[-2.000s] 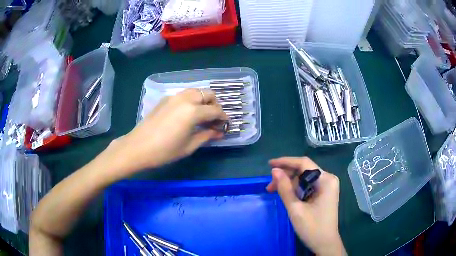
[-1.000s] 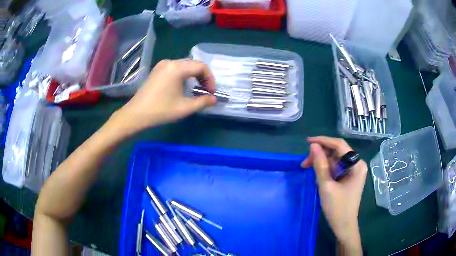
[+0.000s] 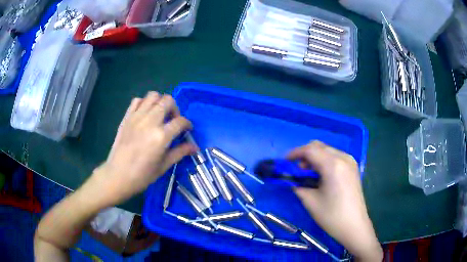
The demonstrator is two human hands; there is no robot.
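Note:
Many shiny shafted cylinders (image 3: 239,187) lie loose in the blue work tray (image 3: 307,112), mostly at its left and front. My left hand (image 3: 143,140) is over the tray's left side. Its thumb and index finger are at the thin rod of one cylinder; whether they grip it is unclear. My right hand (image 3: 335,189) is over the tray's right part, closed around a blurred tool, apparently the trimming knife (image 3: 284,172), with a blue and dark handle. Its metal tip cannot be made out. The lined parts box (image 3: 297,69) holds several cylinders in a column, and one lies further left.
Stacked clear boxes (image 3: 48,97) stand at the left. A red bin (image 3: 110,36) and a pink-sided clear box (image 3: 163,28) are at the upper left. The bulk parts box (image 3: 429,97) and a small open box (image 3: 438,174) are at the right. The bench's front edge curves below the tray.
The view has shifted, showing more of the tray. My left hand left the lined box for the tray; the cylinder it held now appears in that box. My right hand moved over the tray with the tool.

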